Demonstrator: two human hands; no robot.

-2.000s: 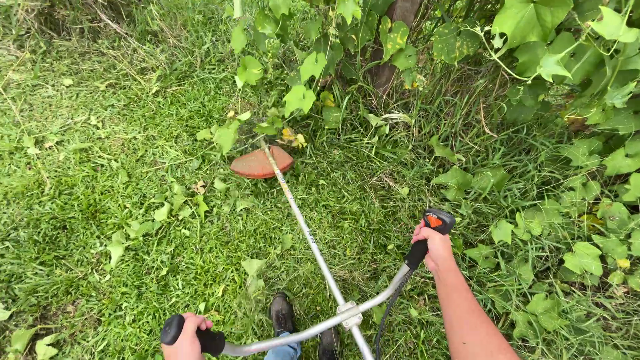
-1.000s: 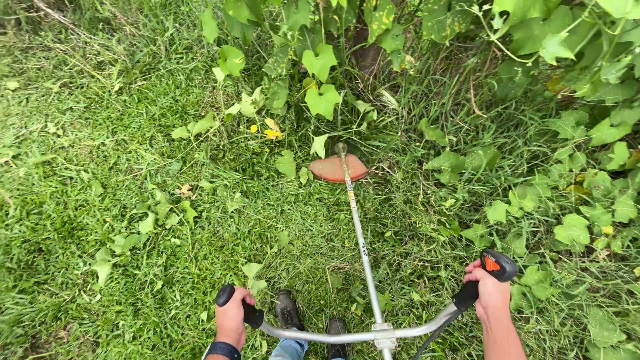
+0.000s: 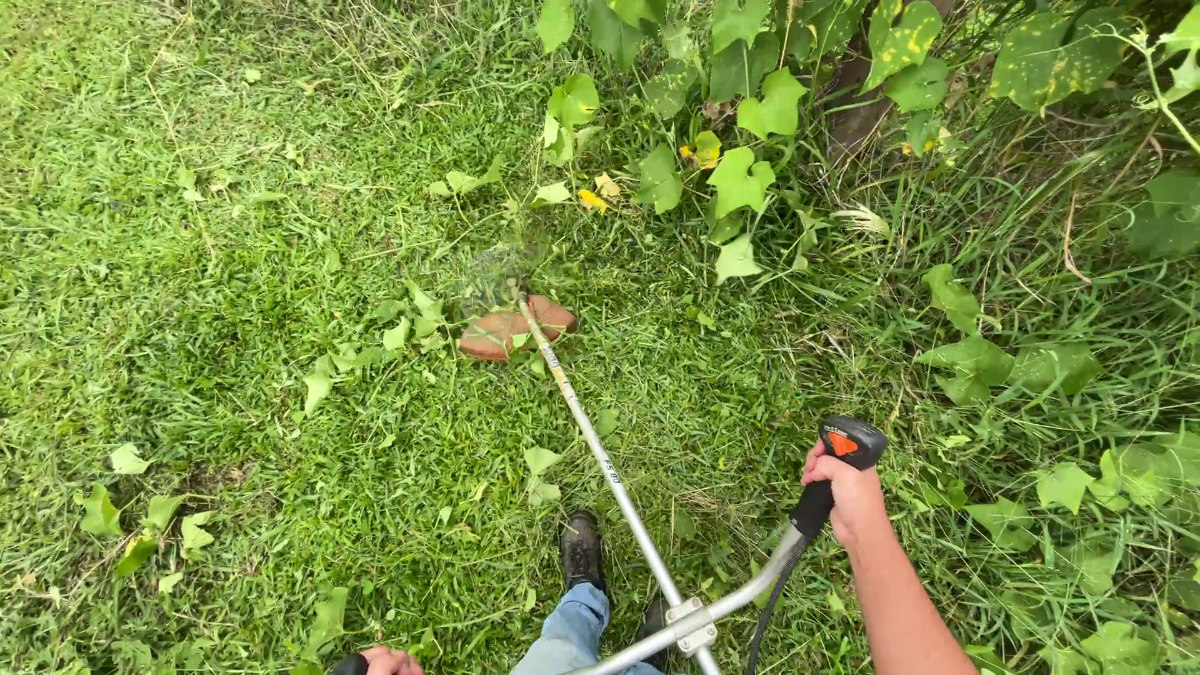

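Note:
A brush cutter's metal shaft (image 3: pixel 609 459) runs up from the bottom centre to an orange-red guard (image 3: pixel 497 335) low over the grass. Just beyond the guard, the spinning cutting head is a blur with bits of grass around it. My right hand (image 3: pixel 847 492) is closed around the black control grip (image 3: pixel 812 506) at the right end of the handlebar (image 3: pixel 750 589). At the bottom edge my left hand (image 3: pixel 392 662) shows only in part, on the left grip (image 3: pixel 351 666); the rest is cut off by the frame.
Broad-leaved vines (image 3: pixel 773 103) hang at the top right in front of a trunk (image 3: pixel 855 108). Tall grass (image 3: pixel 1059 253) and more vine leaves line the right side. Short grass with cut leaves (image 3: pixel 128 459) spreads at left. My boot (image 3: pixel 582 551) stands beside the shaft.
The guard and cutting head swung right between the first two frames and have now swung back left. Both hands moved with the handlebar, my left one dropping mostly out of view.

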